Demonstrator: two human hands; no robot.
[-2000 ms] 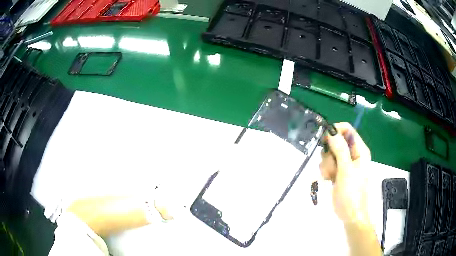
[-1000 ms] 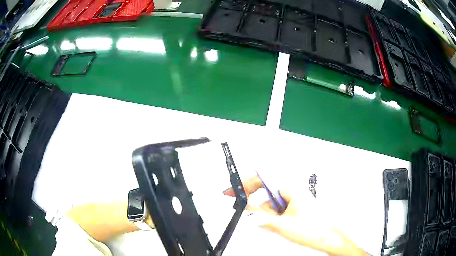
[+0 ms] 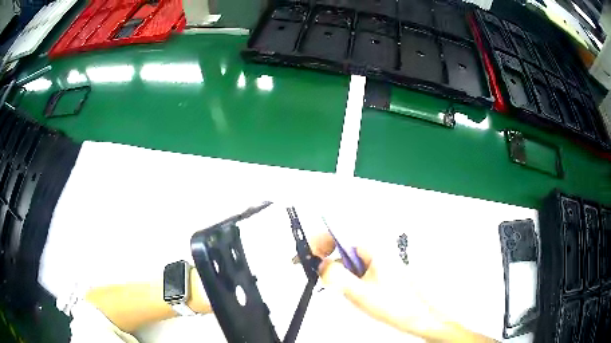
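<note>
A black phone middle frame (image 3: 224, 281) is held tilted above the white mat, its camera end with round holes nearest me and its lower end cut by the picture's edge. My right hand (image 3: 355, 275) holds a slim purple-blue tool (image 3: 352, 260), with fingers at the frame's narrow right strip. My left forearm, with a smartwatch (image 3: 176, 281), reaches behind the frame's left side; my left hand is hidden or fades into the mat. A cluster of small dark parts (image 3: 402, 248) lies on the mat (image 3: 147, 214), right of my right hand.
Another black frame (image 3: 517, 244) lies at the mat's right edge beside black trays (image 3: 569, 261). More black trays (image 3: 362, 40) stand behind, a red tray (image 3: 114, 27) back left, black trays (image 3: 20, 167) at left. Frames (image 3: 67, 102) lie on the green surface (image 3: 268, 120) with its white strip (image 3: 352, 127).
The held frame has gone from lying spread out over the mat to tilted, near my left wrist. My right hand moved left and down with the tool. Frames on the green surface shifted left.
</note>
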